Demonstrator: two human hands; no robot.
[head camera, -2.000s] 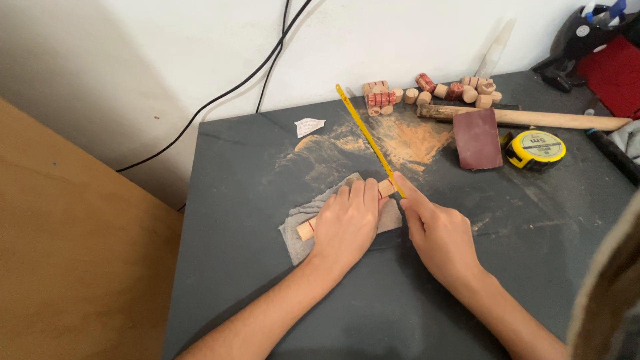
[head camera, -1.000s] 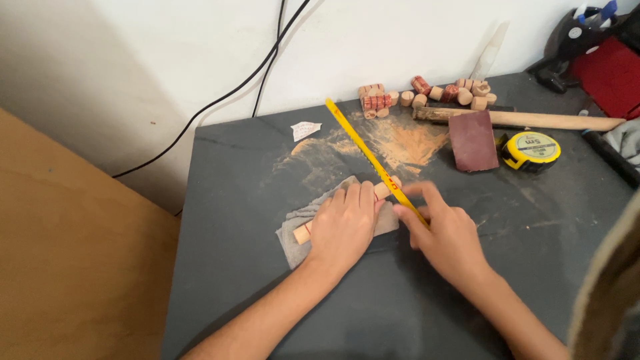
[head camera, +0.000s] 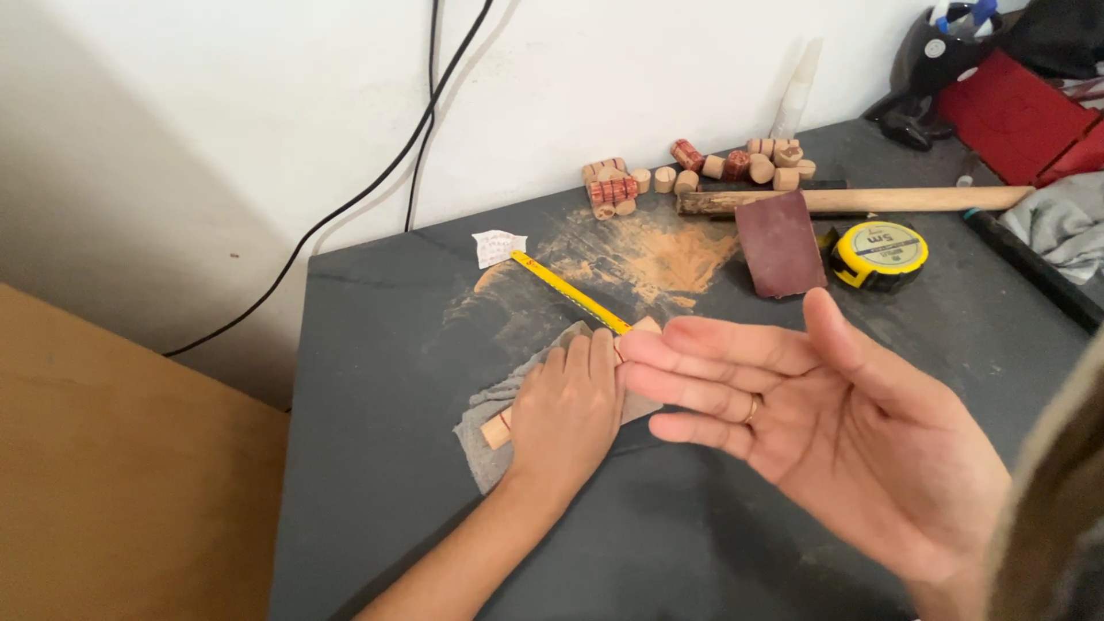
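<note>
My left hand (head camera: 565, 410) presses down on a light wooden stick (head camera: 496, 429) with dark marks, which lies on a folded grey cloth (head camera: 487, 461). Both ends of the stick show past the hand. A thin yellow strip with markings, like a hacksaw blade (head camera: 573, 295), slants from a scrap of paper (head camera: 498, 248) down to the fingers of the left hand; its lower end is hidden. Raised above the table, palm up with fingers apart, my right hand (head camera: 828, 414) holds nothing and wears a ring.
Cut wooden pieces (head camera: 613, 191), some red, lie along the wall beside sawdust (head camera: 681, 259). Further right are a wooden rod (head camera: 914, 200), dark red sandpaper (head camera: 780, 246), a yellow tape measure (head camera: 880, 254), a black tube (head camera: 1035, 269) and a black pen holder (head camera: 927, 73). Black cables (head camera: 379, 185) hang at the wall.
My right hand has let go of the yellow strip and turned palm up, nearer the camera. The strip now lies lower, its upper end by the paper scrap. My left hand stays on the stick.
</note>
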